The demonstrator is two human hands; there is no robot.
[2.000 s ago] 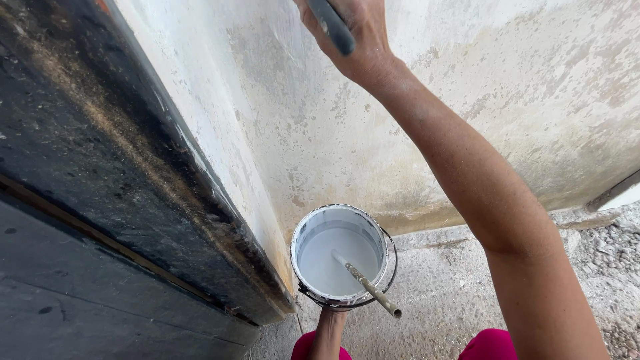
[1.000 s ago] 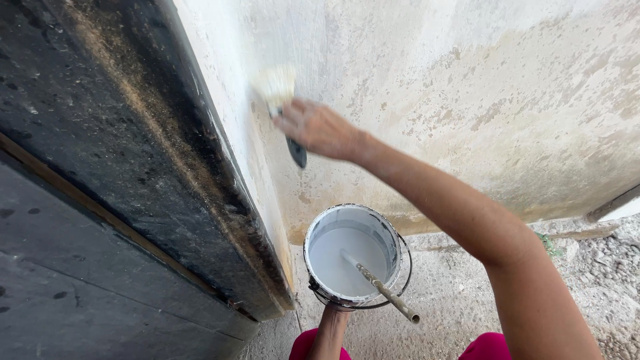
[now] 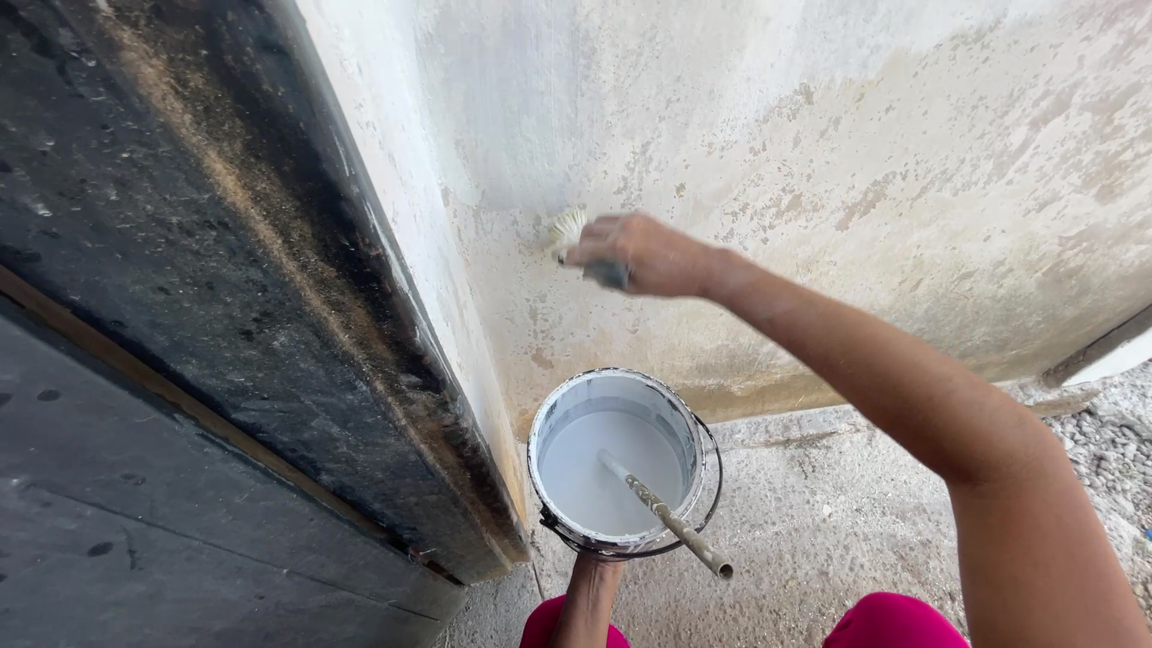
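My right hand [image 3: 643, 252] is closed around the dark handle of a paintbrush, whose pale bristles [image 3: 567, 232] press on the stained plaster wall [image 3: 765, 162]. Below it, a round paint bucket [image 3: 537, 450] with a wire handle holds whitish liquid paint [image 3: 585, 468]. A paint-spotted hollow stick [image 3: 675, 522] leans out of the paint over the rim. My left forearm [image 3: 589, 594] reaches up beneath the bucket; the left hand [image 3: 596, 567] is mostly hidden under it, supporting it from below.
A dark door [image 3: 180, 540] with its weathered frame [image 3: 270, 225] runs along the left, meeting a narrow white wall strip [image 3: 378, 117]. Rough concrete floor [image 3: 792, 531] lies below, with gravel [image 3: 1116, 450] at the right. My knees in pink clothing [image 3: 891, 621] show at the bottom.
My right hand came down from the top of the view with the brush, first to near the wall's corner, then a little lower and to the right. The bucket stays held below.
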